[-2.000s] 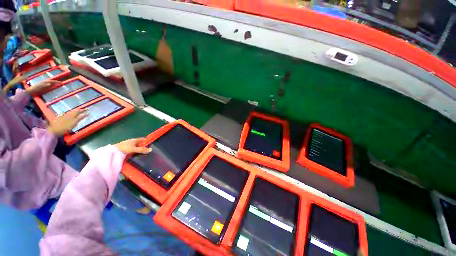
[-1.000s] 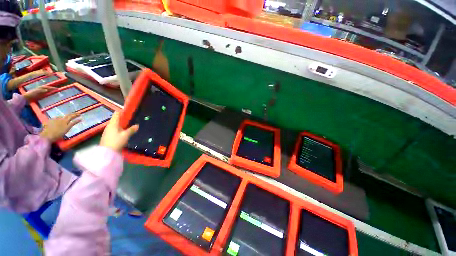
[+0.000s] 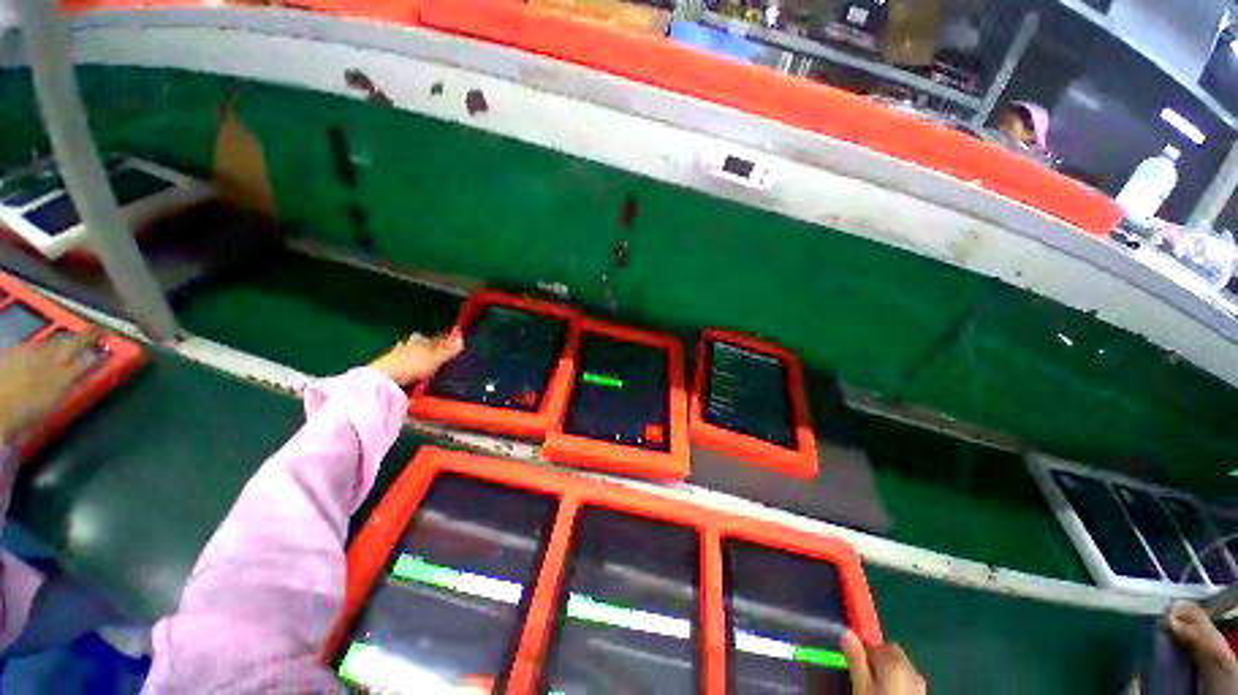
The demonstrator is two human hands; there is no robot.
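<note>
My left hand (image 3: pixel 418 359), in a pink sleeve, grips the left edge of a single-slot orange-red foam tray (image 3: pixel 492 418) with a dark-screened tablet (image 3: pixel 509 356). This tray lies on the dark mat beyond the metal rail, against a second single-slot tray (image 3: pixel 618 462). My right hand (image 3: pixel 885 668) is at the right rim of the three-slot foam tray (image 3: pixel 631 505) nearest me, its fingers by the right tablet (image 3: pixel 781 611). The bottom edge cuts this hand off, so its grip is unclear. The three tablets there show white and green bands.
A third single-slot tray (image 3: pixel 754 459) lies on the mat (image 3: pixel 849 486). White trays lie at far left (image 3: pixel 82 234) and right (image 3: pixel 1086 543). A neighbour's hand (image 3: pixel 48 387) is over an orange tray at left; another person's hand (image 3: pixel 1203 649) is at right. A pale post (image 3: pixel 102 204) stands left.
My left hand has carried the single tray from the near left, through the air, onto the mat beside the other two. My right hand has come into view. The view has swung right.
</note>
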